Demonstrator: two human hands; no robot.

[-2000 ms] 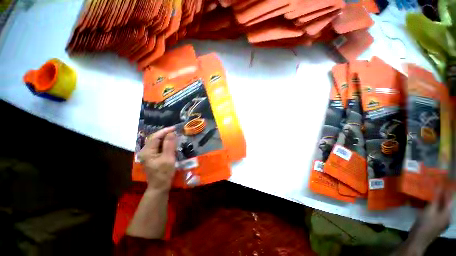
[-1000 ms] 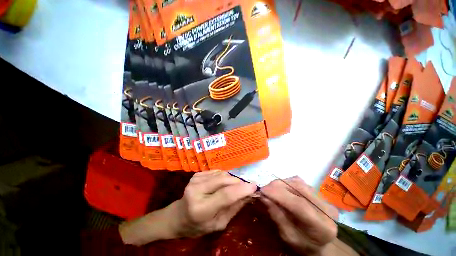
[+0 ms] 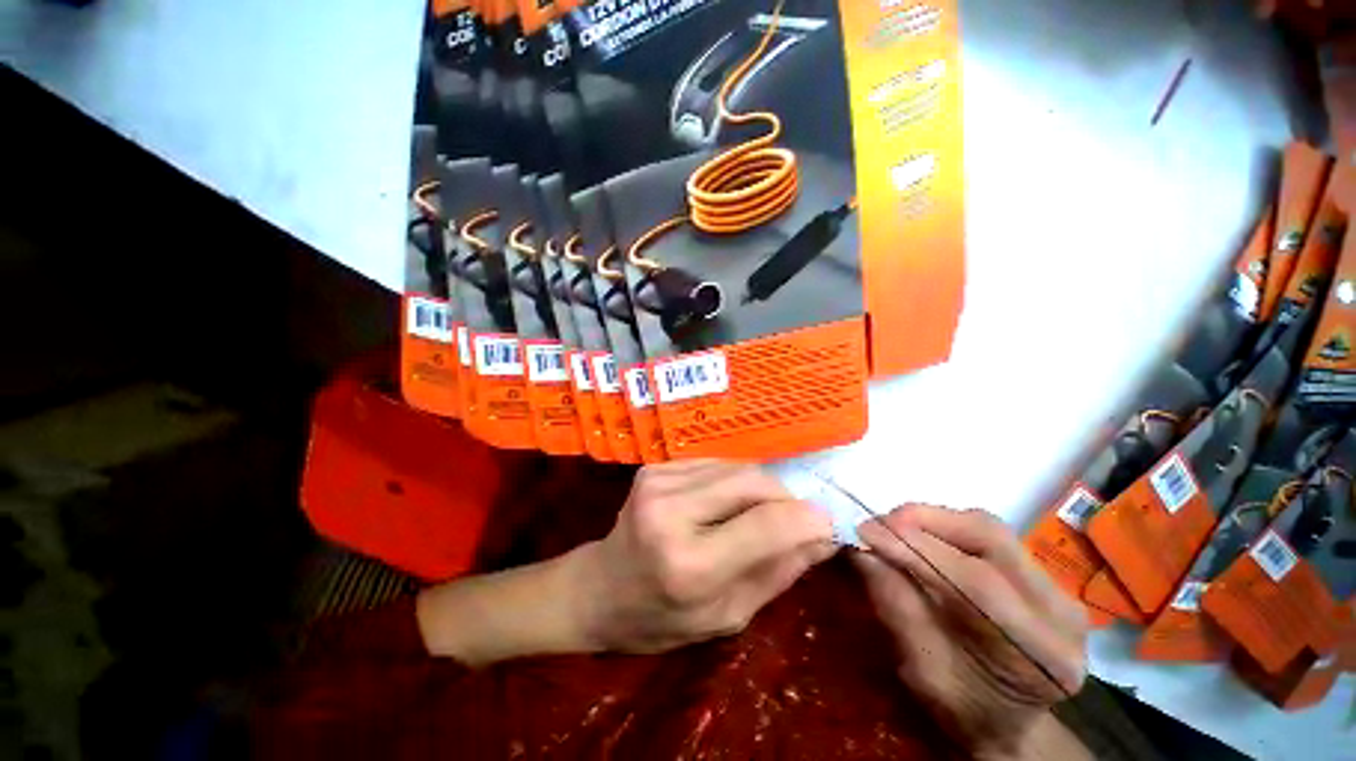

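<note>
A fan of overlapping orange and black cartons [image 3: 766, 409] lies in front of me. The top carton shows a coiled orange cord, a barcode and a yellow side panel [image 3: 912, 193]. My left hand [image 3: 706, 543] and my right hand [image 3: 974, 610] meet just below the fan's near edge. Their fingertips pinch a small pale strip [image 3: 842, 516] between them. Fingers hide most of it. A thin dark line runs across my right hand; I cannot tell what it is.
A loose pile of cartons [image 3: 1282, 580] lies at the right, near the white table's [image 3: 1026, 342] front edge. A red object [image 3: 394, 483] is below the table edge at left. A short thin reddish mark [image 3: 1172, 92] is on the table at upper right.
My right hand has come from the right pile to meet my left, which has left the cartons. The cartons look larger and the view has shifted. Over the last second, the hands stay together.
</note>
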